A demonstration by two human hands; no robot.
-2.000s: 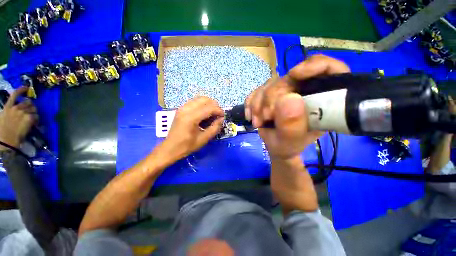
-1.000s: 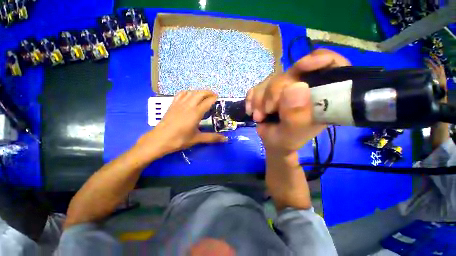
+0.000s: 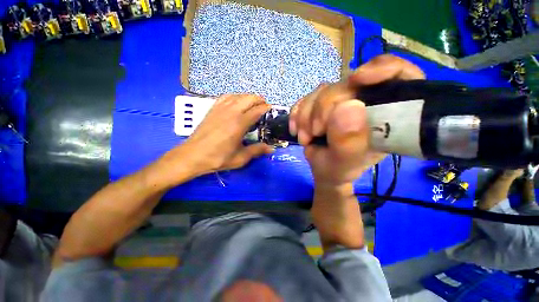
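My right hand [image 3: 340, 124] is closed around the electric screwdriver [image 3: 449, 127], a thick black cylinder with a pale band. Its dark nose points left and meets a small electromechanical assembly [image 3: 273, 131] with shiny metal parts. My left hand [image 3: 227, 130] has its thumb and fingers around the left side of that assembly. The assembly sits at the white holding strip [image 3: 192, 115], whose left end shows several dark slots. The bit's tip and the contact point are too small and blurred to tell.
The cardboard screw box [image 3: 348, 50] stands just behind the strip. A row of black-and-yellow assemblies [image 3: 77, 23] lies at upper left. A black cord [image 3: 443, 206] runs at right, near more assemblies [image 3: 455, 187]. Another person's hand [image 3: 496, 187] is at right.
The view has shifted, so the neighbour's hand at left is out of the picture. My left hand has opened from a pinch and reaches around the assembly. The screwdriver stays at the assembly.
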